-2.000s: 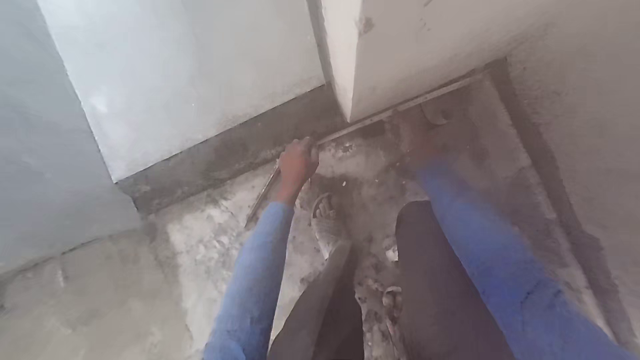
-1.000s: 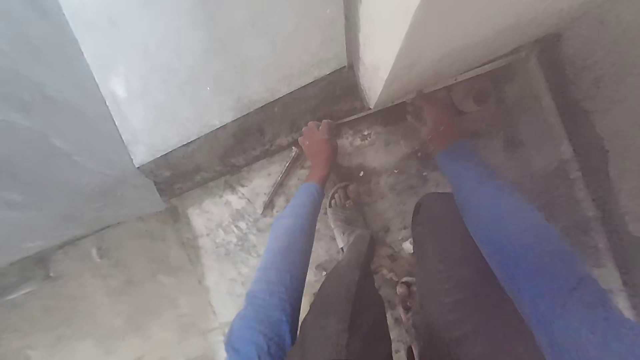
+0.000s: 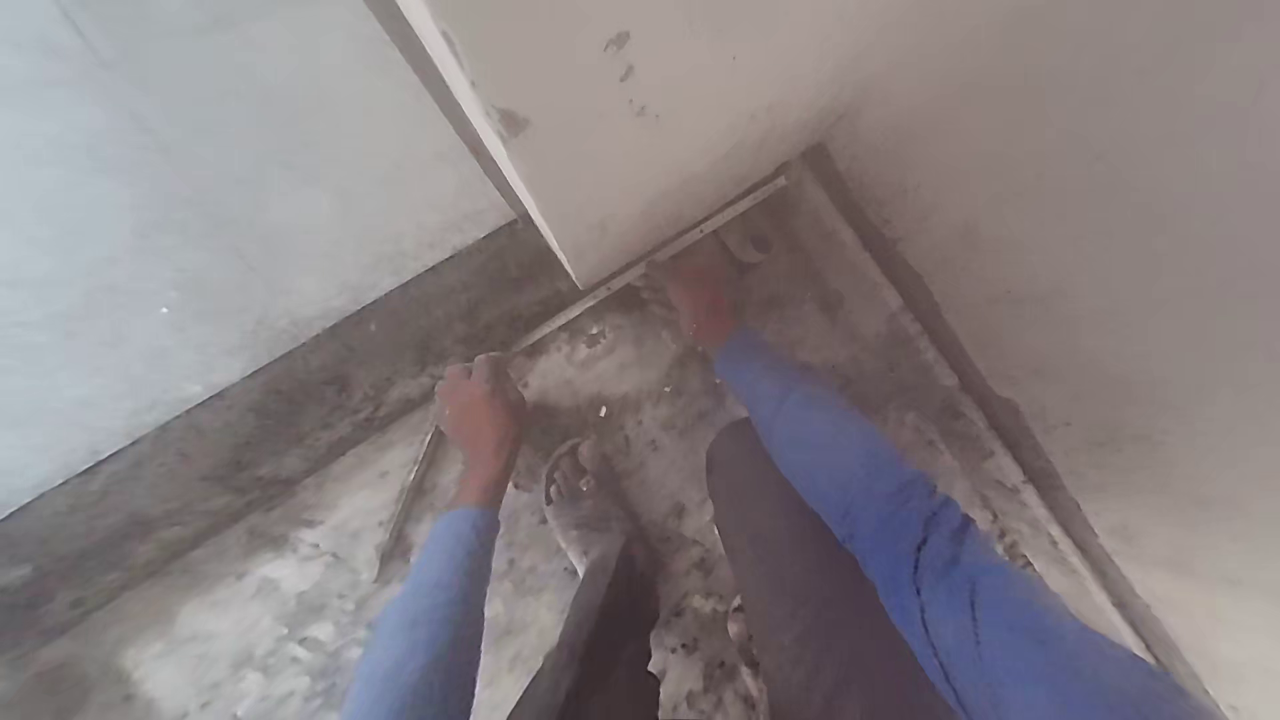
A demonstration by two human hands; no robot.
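Observation:
A long, thin, pale strip (image 3: 650,268), possibly a rule, lies along the foot of the plastered wall projection. My left hand (image 3: 482,408) is curled at its near left end. From under this hand a narrow, darker bar (image 3: 408,505) slants down and left; whether it joins the pale strip is hidden. My right hand (image 3: 695,295) is low at the strip's middle, fingertips near or against it, partly blurred. Just beyond is a roundish pale thing (image 3: 745,243) with a dark spot, its kind unclear.
The wall projection (image 3: 640,130) has a sharp corner pointing toward me. A dark unplastered band (image 3: 260,390) runs along the left wall's base. At right stands another wall (image 3: 1080,300) with a groove at its foot. My sandalled foot (image 3: 580,490) rests on rough, crumb-strewn concrete (image 3: 600,380).
The view has shifted closer to the corner. Both hands stay low beside the pale strip, the left one toward its left end and the right one farther along.

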